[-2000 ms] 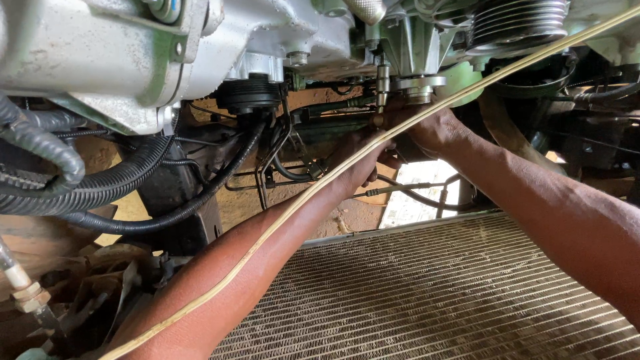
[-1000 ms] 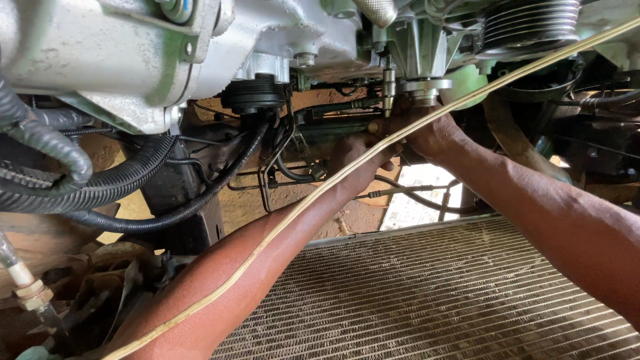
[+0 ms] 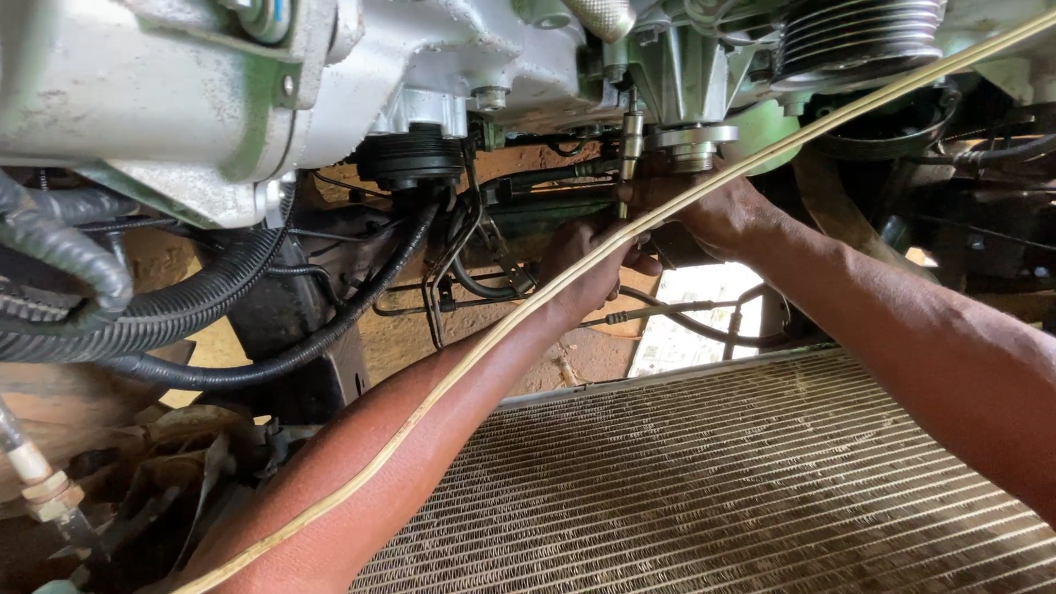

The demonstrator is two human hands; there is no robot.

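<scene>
A chrome socket on an extension bar [image 3: 631,144] stands upright under the engine, beside a metal pulley hub [image 3: 697,140]. My right hand [image 3: 709,206] is just below the hub, and its fingertips touch the lower part of the bar; its grip is partly hidden. Lower and to the left, my left hand [image 3: 582,264] has curled fingers close to the bar's bottom end. What it holds, if anything, is hidden behind the fingers and a pale twin cord [image 3: 528,305] that crosses in front of both hands.
A radiator core [image 3: 660,478] spans the area below my arms. Corrugated black hoses [image 3: 198,297] and a black pulley [image 3: 412,157] are at the left. A ribbed pulley [image 3: 858,41] sits at the upper right. Thin metal pipes [image 3: 437,289] run behind my left hand.
My left hand has moved slightly down from the socket's side, and more of the extension bar shows. My right hand stays below the hub.
</scene>
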